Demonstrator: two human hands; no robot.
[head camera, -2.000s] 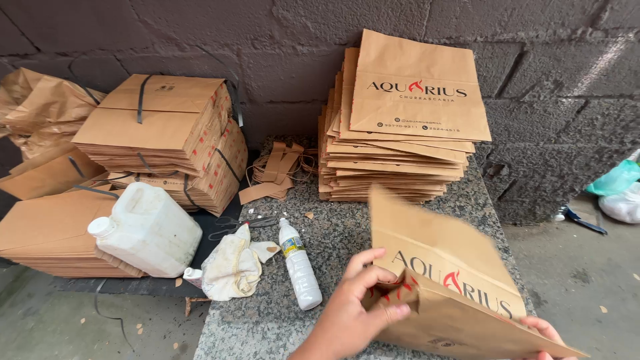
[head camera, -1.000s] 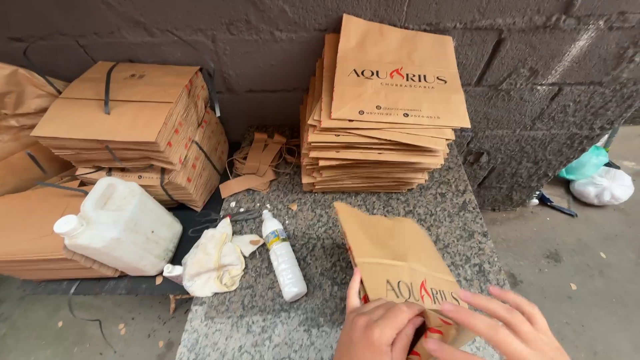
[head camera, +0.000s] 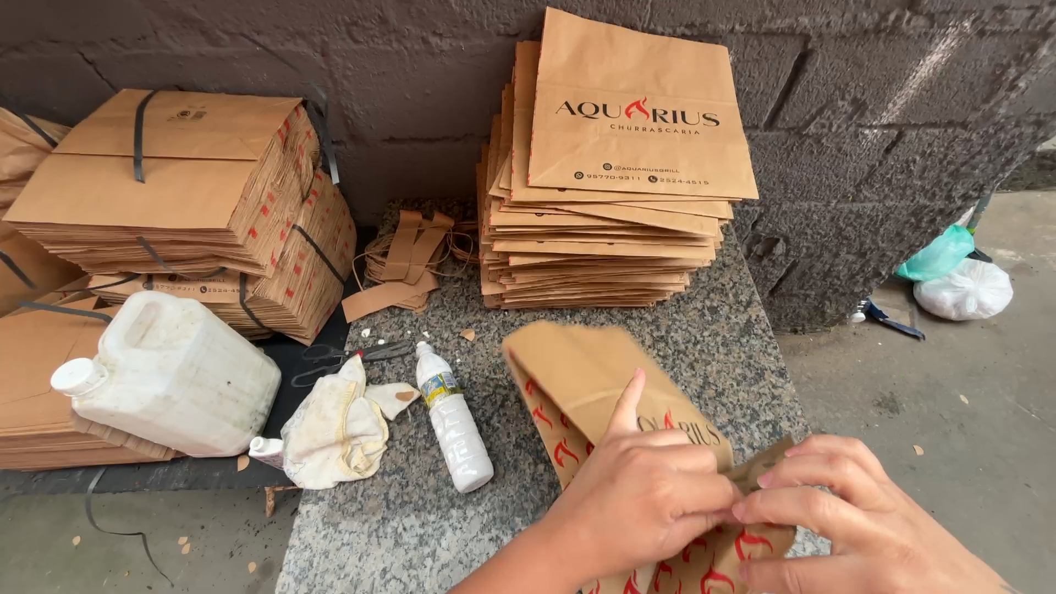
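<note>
A brown kraft paper bag (head camera: 569, 363) with printed lettering and red flame marks lies tilted over the front of the granite slab (head camera: 355, 536). My left hand (head camera: 652, 487) grips its folded part near the lower end, index finger pointing up along the printed face. Close beside it, my right hand (head camera: 833, 511) pinches the bag's end flap, the fingertips of both hands nearly touching. Behind the bag stands a tall stack of flat paper bags (head camera: 635, 107). Left of my hands, a plastic bottle (head camera: 458, 437) with white contents lies on the slab.
A stained cloth (head camera: 338, 429), scissors (head camera: 346, 355) and paper handles with cord (head camera: 412, 247) lie left of the stack. Further left are a white jerrycan (head camera: 181, 379) and strapped bundles of bags (head camera: 165, 181). A dark block wall (head camera: 396, 99) rises behind; tied plastic bags (head camera: 961, 289) sit on the floor at right.
My right hand has come from the bag's far right end to beside my left hand, and both are now at its lower end. The bag has turned, its flame-printed side panel showing more.
</note>
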